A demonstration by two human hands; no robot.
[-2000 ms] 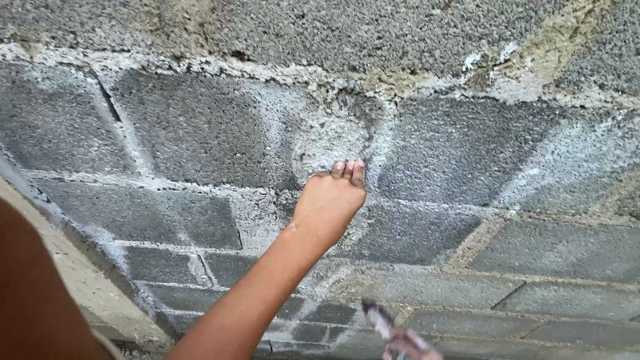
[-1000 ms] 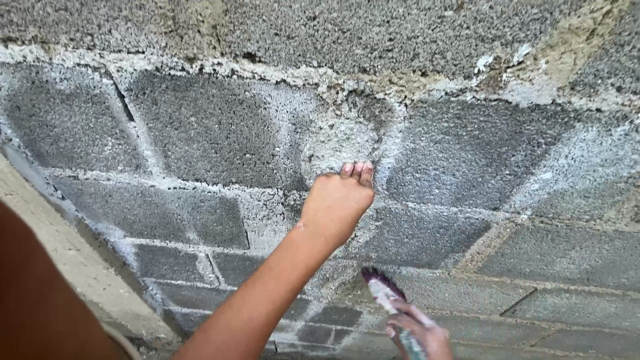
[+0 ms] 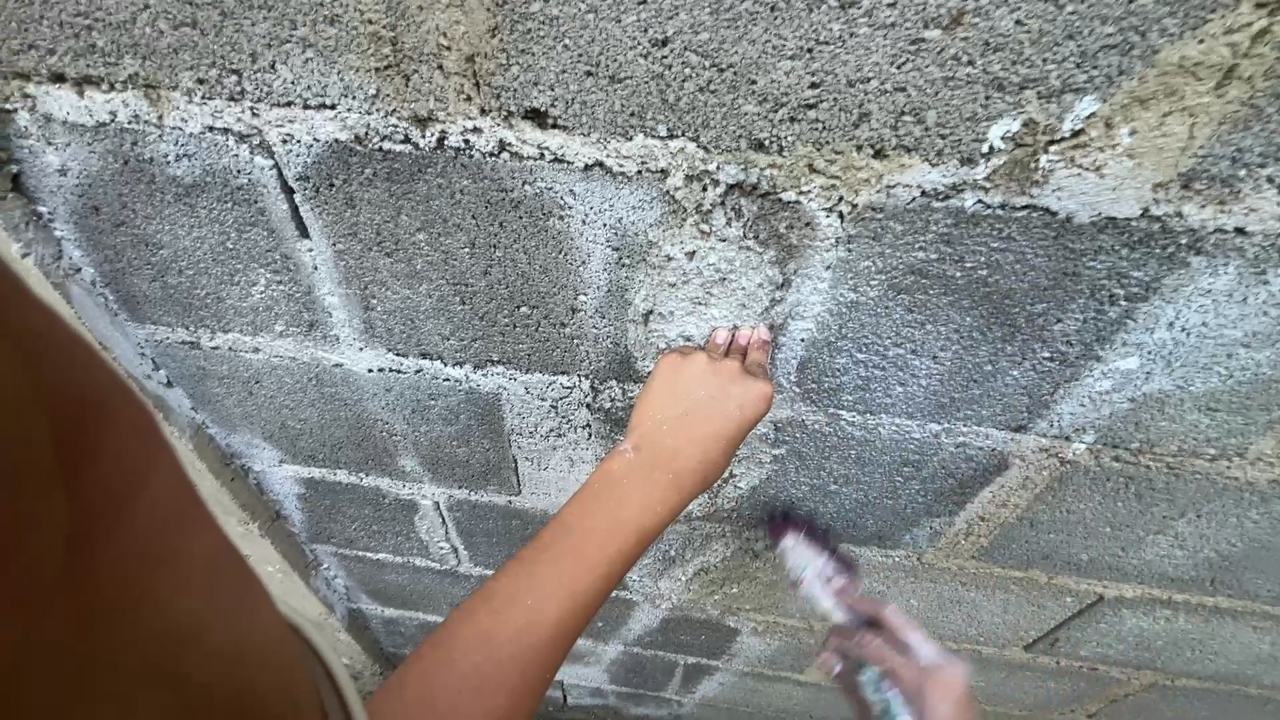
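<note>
Near the middle of the view my left hand (image 3: 705, 405) rests against a concrete block wall (image 3: 450, 260), its fingers curled at the lower edge of a rough mortar patch (image 3: 710, 275). Whether anything is inside those fingers is hidden. Lower right, my right hand (image 3: 900, 660) grips the handle of a paint-smeared brush (image 3: 815, 570) with dark bristles; both are blurred. The bristle end points up and left, at the blocks below my left hand. White paint or mortar residue covers several joints and parts of the block faces.
A light beam or ledge (image 3: 290, 590) runs down the left side beside the wall. Crumbly mortar (image 3: 1170, 110) bulges from the joint at the upper right. A narrow gap (image 3: 288, 195) shows between two blocks at the upper left.
The right hand with the brush has come further into view from the bottom edge since the earliest frame. The left hand stays at the same spot on the wall.
</note>
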